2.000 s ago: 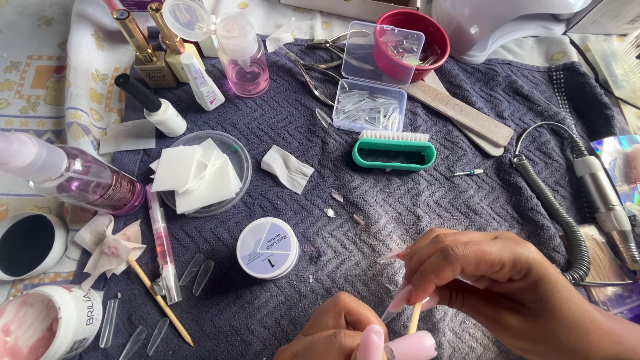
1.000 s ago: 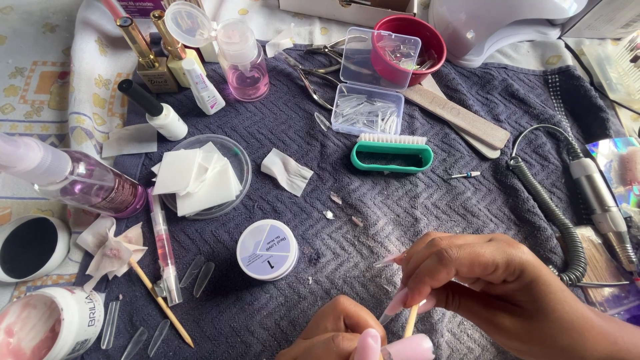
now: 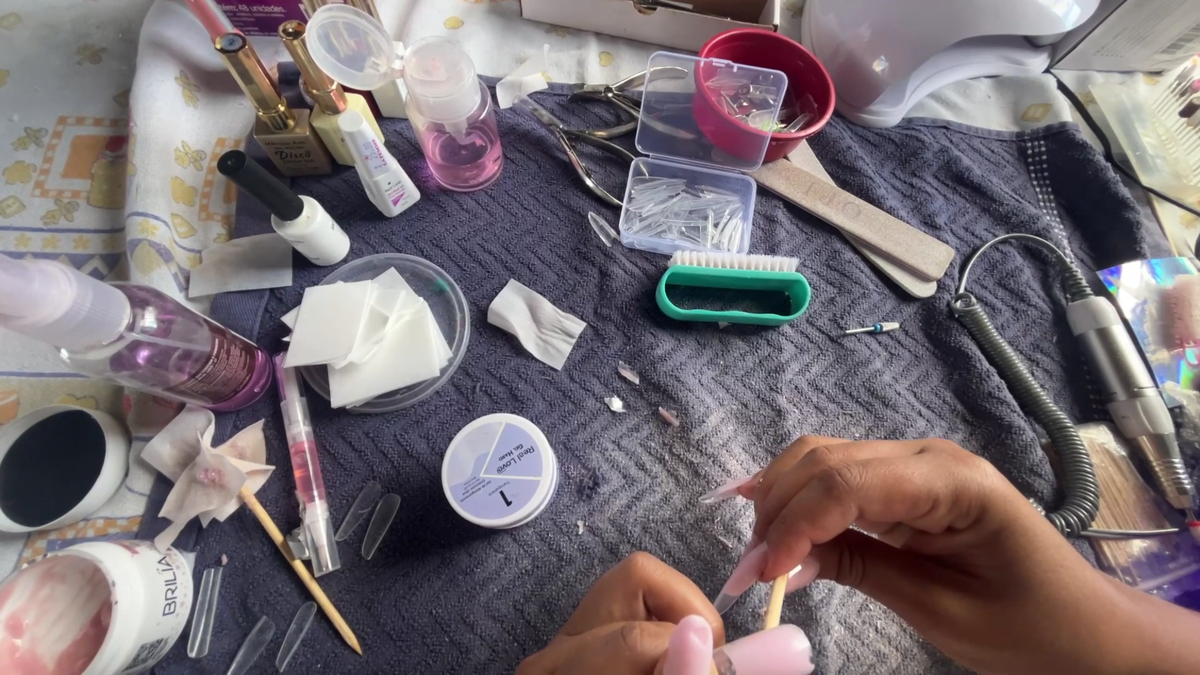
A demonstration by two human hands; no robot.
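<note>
My right hand (image 3: 900, 534), at the lower right, pinches a thin wooden stick (image 3: 776, 600) between thumb and fingers; its long pointed nails point left. My left hand (image 3: 623, 619), cut off by the bottom edge, is curled beside a thick pink nail or finger-like tip (image 3: 767, 649); whether it grips this cannot be told. The stick's lower end reaches down to that pink piece. A lidded jar (image 3: 500, 471) stands left of my hands on the dark towel (image 3: 600, 450). Small pinkish flakes (image 3: 667, 416) lie above them.
A green nail brush (image 3: 733, 292), an open box of clear tips (image 3: 687, 211), nail files (image 3: 853, 220) and a red bowl (image 3: 816, 89) stand beyond my hands. A nail drill handpiece (image 3: 1125, 375) with coiled cord lies right. Wipes (image 3: 375, 337), a pump bottle (image 3: 459, 141) and an open jar (image 3: 141, 600) are left.
</note>
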